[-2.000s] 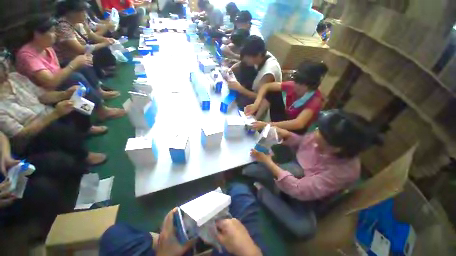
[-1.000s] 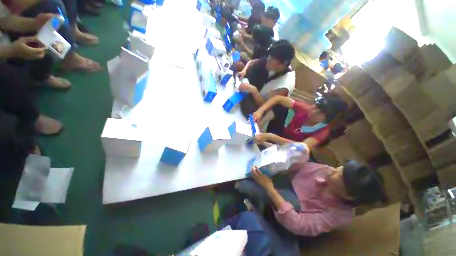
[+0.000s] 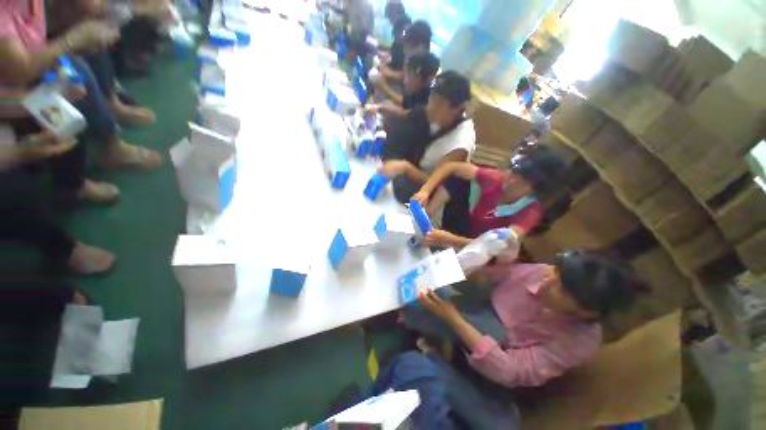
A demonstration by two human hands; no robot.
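A white retail box [image 3: 382, 411] with a little blue shows at the bottom edge, in front of my knee. Only its upper part is in the picture, so its lower side and contents are hidden. Neither of my hands is in view. I cannot tell whether they touch the box.
The long white table [image 3: 252, 323] carries white and blue boxes [image 3: 204, 264]. A person in a pink shirt [image 3: 529, 323] sits close on the right, with more people behind. A white folded piece [image 3: 94, 346] lies on the green floor. A brown carton flap [image 3: 92, 416] is at bottom left.
The view has swung right and up from two seconds ago, so both hands left the picture and the box sank to the bottom edge. The pink-shirted person's box and bag have drawn apart.
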